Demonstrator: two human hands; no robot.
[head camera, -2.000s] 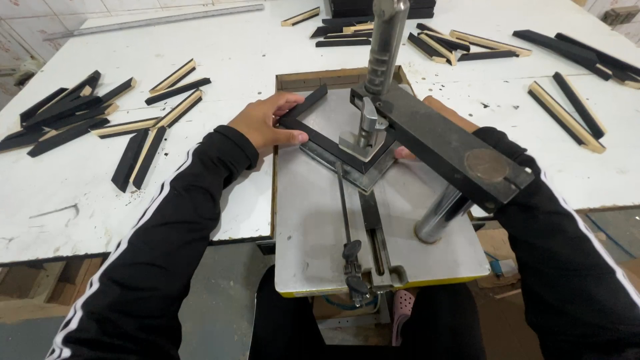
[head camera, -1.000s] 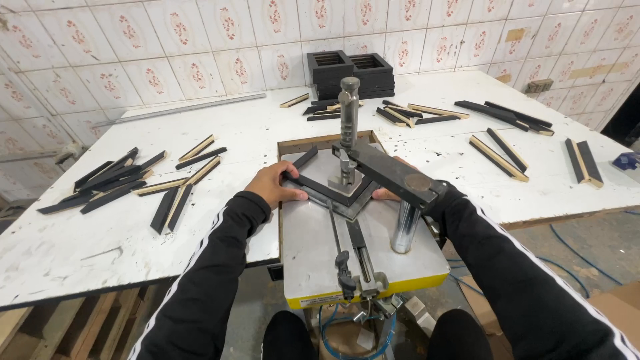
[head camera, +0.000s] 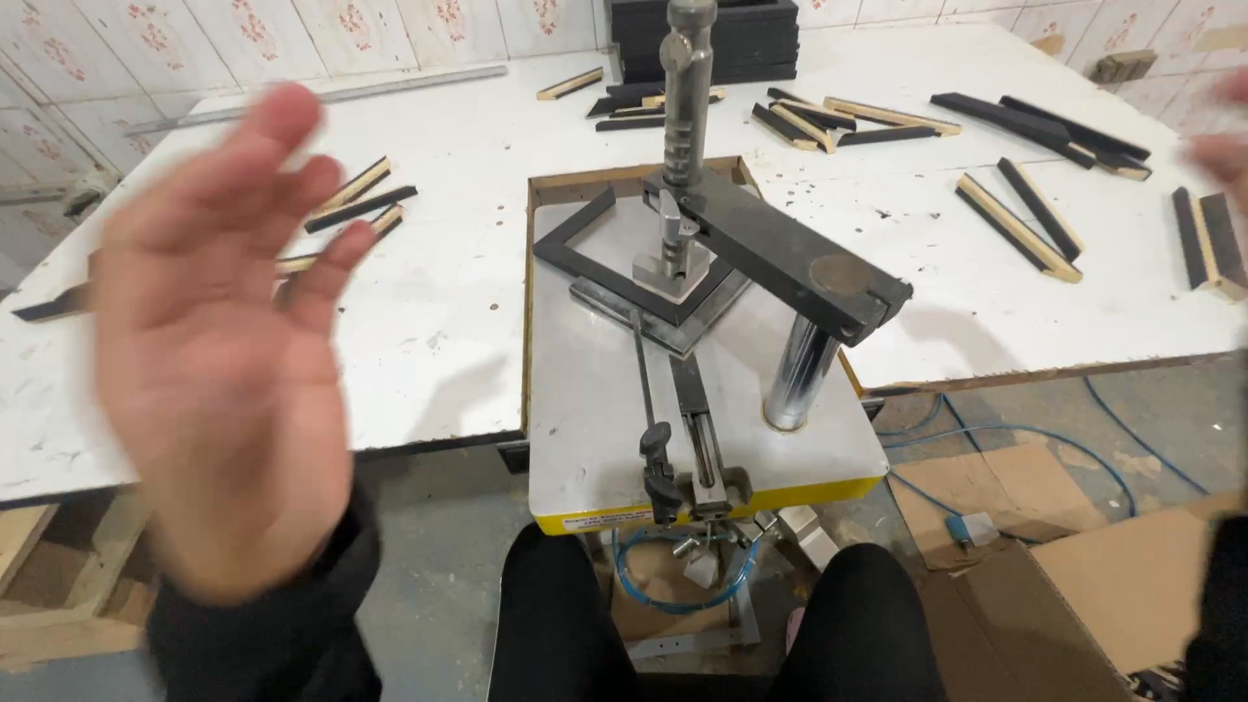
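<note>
My left hand (head camera: 229, 341), blurred and raised with fingers apart, holds nothing at the left, above the white table. Only blurred fingers of my right hand (head camera: 1219, 132) show at the right edge; whether it holds anything is hidden. Between them stands a frame joining machine with a grey metal plate (head camera: 595, 419). Black frame mouldings (head camera: 609, 276) meet at corners on it, resting against the angled metal fence (head camera: 624, 317). The vertical press head (head camera: 682, 107) hangs from a dark arm (head camera: 780, 253) on a chrome column (head camera: 799, 375), its foot over the mouldings' near corner.
Loose black moulding pieces with bare wood sides (head camera: 1019, 229) lie about the white table (head camera: 439, 292). Stacked black frames (head camera: 707, 44) stand at the back by the tiled wall. A long metal strip (head camera: 419, 84) lies back left. Blue hoses (head camera: 1053, 434) and cardboard (head camera: 1014, 624) are below.
Both hands have let go of the black mouldings and moved up and outward, the left to the left, the right to the right. The mouldings stay on the machine.
</note>
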